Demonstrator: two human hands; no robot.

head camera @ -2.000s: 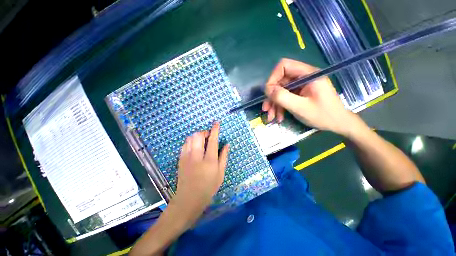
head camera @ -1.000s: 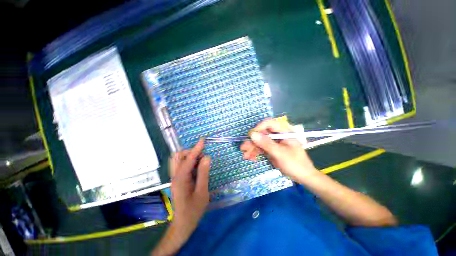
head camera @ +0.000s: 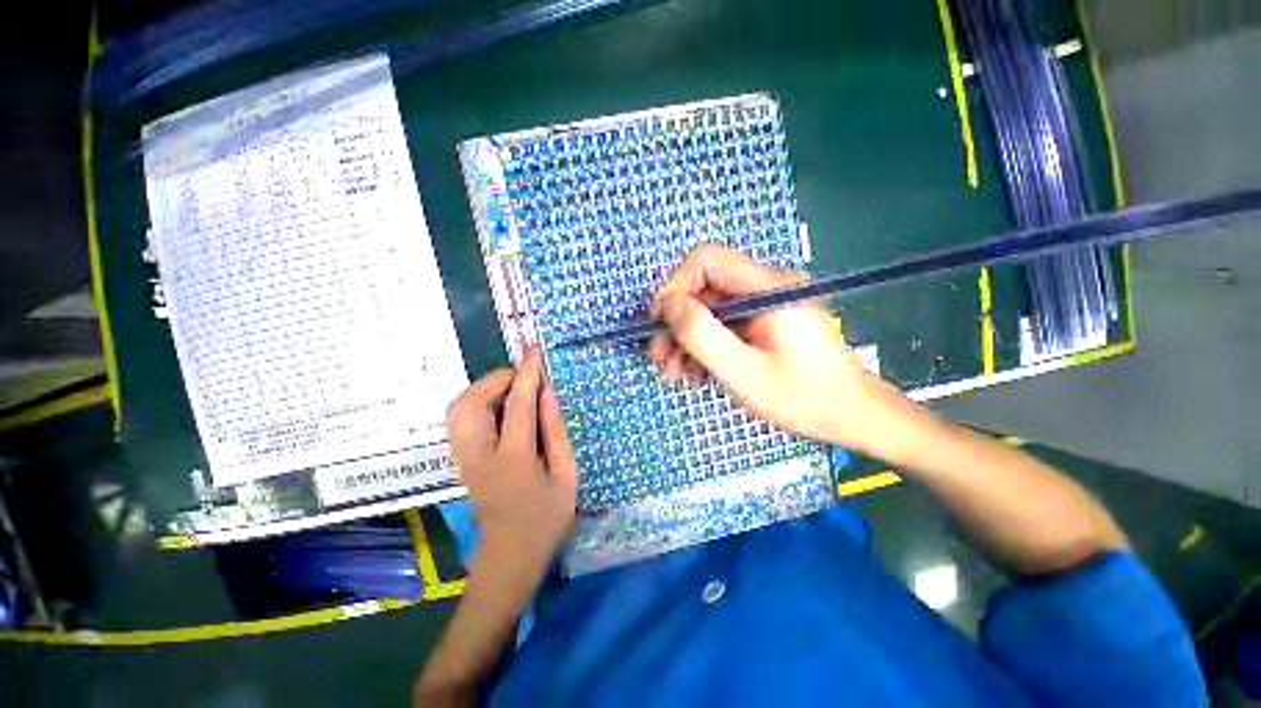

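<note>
A silvery-edged component tray (head camera: pixel 692 519) with a dense blue-white grid lies flat on the green bench. My right hand (head camera: pixel 754 339) holds a long dark packing tube (head camera: pixel 968 259) across the tray between thumb and fingers. The tube's left end lies at the tray's left side rail (head camera: pixel 506 284), and its other end runs out of the picture at the right. My left hand (head camera: pixel 519 450) rests over the tray's lower left edge, with a fingertip at the tube's left end. Whether it grips anything is hidden. The small components cannot be told apart under the tube.
A printed record sheet (head camera: pixel 304 291) lies left of the tray, with a label strip (head camera: pixel 387 473) below it. A tube bundle (head camera: pixel 1040 180) lies at the right bench end, and more tubes (head camera: pixel 235 53) along the far edge. Bluish tubes (head camera: pixel 318 564) show below the front edge.
My right hand and the tube have moved left across the tray, so the tube's end is now at the left rail. The view has shifted, and the sheet and tray appear straighter.
</note>
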